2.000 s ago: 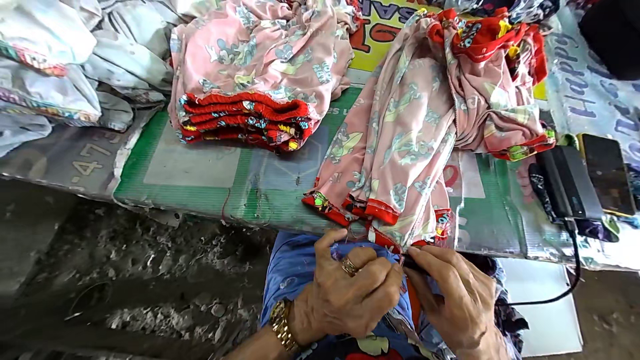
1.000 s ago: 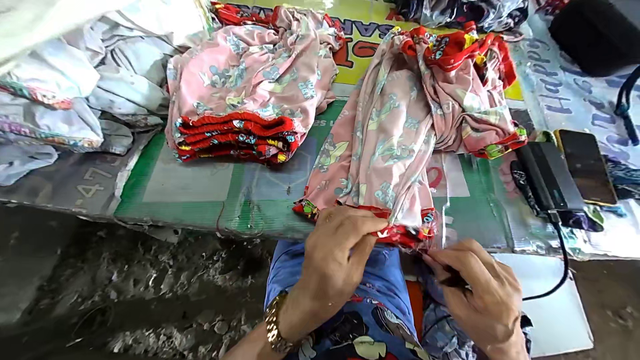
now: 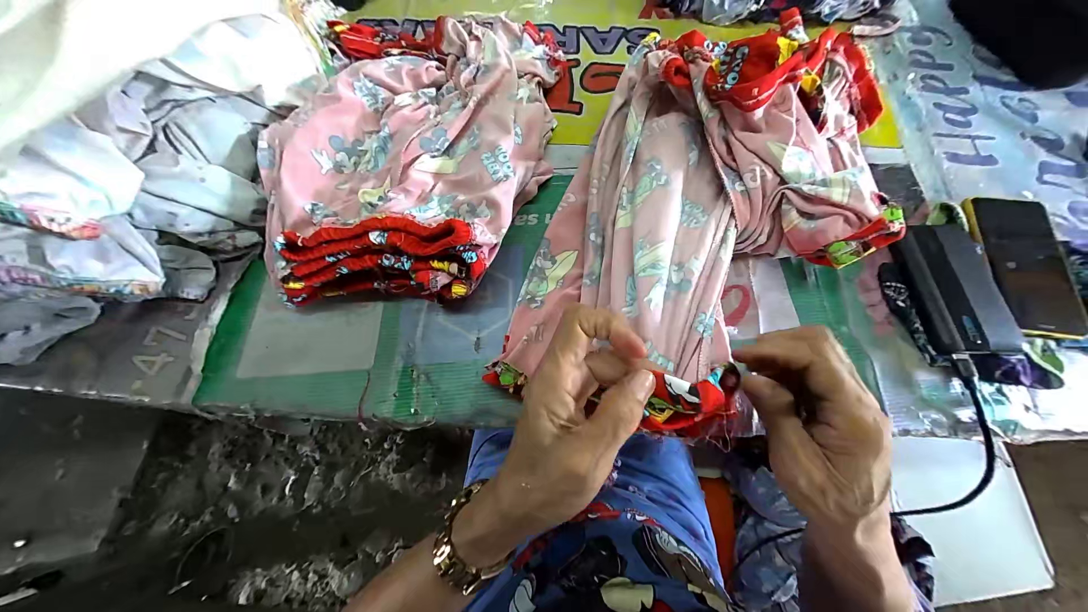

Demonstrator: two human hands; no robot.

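Pink printed fabric garments (image 3: 659, 212) lie lengthwise on the table, with red printed bands at both ends. My left hand (image 3: 578, 399) pinches the near red cuff (image 3: 684, 398) between thumb and fingers at the table's front edge. At the cuff's right end is my right hand (image 3: 807, 408), its thumb and index fingertip together at the fabric's edge, where loose threads hang. Whether it holds a thread or the cloth is too small to tell. A folded stack of similar pink garments (image 3: 408, 170), red cuffs layered toward me, sits to the left.
Pale garments (image 3: 170, 161) are heaped at the far left. On the right lie a black power bank (image 3: 965, 289) with a cable (image 3: 986, 459) hanging over the front edge, and a smartphone (image 3: 1024, 268). A black object (image 3: 1028, 38) is at the back right. Printed plastic sheeting (image 3: 306, 340) covers the table.
Both hands were lower, over the lap, two seconds ago, and are now higher at the table edge. The right hand has moved up to the cuff's right end since one second ago.
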